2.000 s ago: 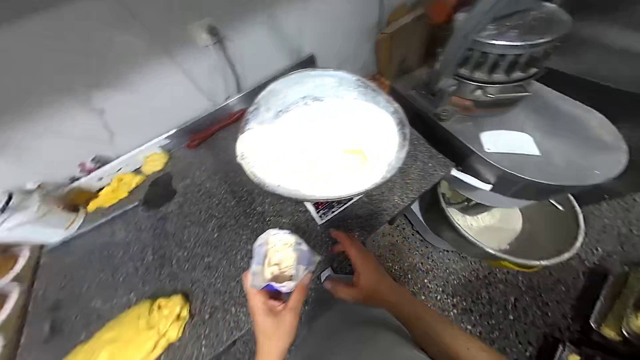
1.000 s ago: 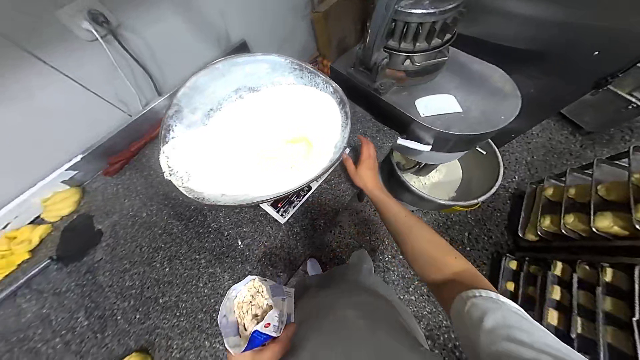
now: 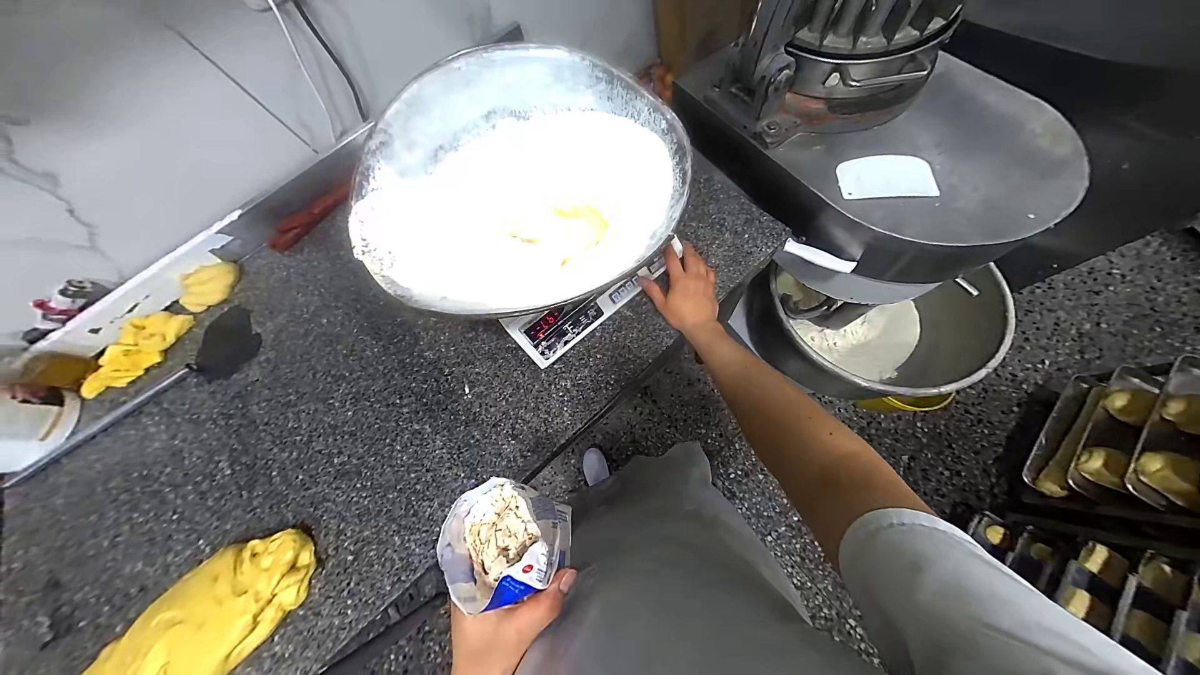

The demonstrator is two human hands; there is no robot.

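Note:
My left hand (image 3: 511, 623) holds an opened packet (image 3: 506, 548) from below, low in the view; crumbly pale stuff, perhaps yeast, shows in its mouth. My right hand (image 3: 687, 291) reaches to the right end of a digital scale (image 3: 572, 328), its fingers at the keys near the bowl's rim. A large metal bowl (image 3: 412, 108) rests on the scale, with white flour (image 3: 525, 197) and a small yellow patch inside. Its underside hides most of the scale. Yellow dough (image 3: 211, 614) lies on the speckled counter at the lower left.
A mixer (image 3: 984, 150) stands on the right, a white scraper (image 3: 888, 177) on its top and flour in its bowl (image 3: 984, 337). Pans of dough (image 3: 1106, 436) are at the far right. Smaller dough pieces (image 3: 145, 342) and a dark scraper (image 3: 228, 342) lie along the wall.
My right hand has moved from near the packet to the scale by the bowl's rim. My left hand still holds the packet. The view has shifted.

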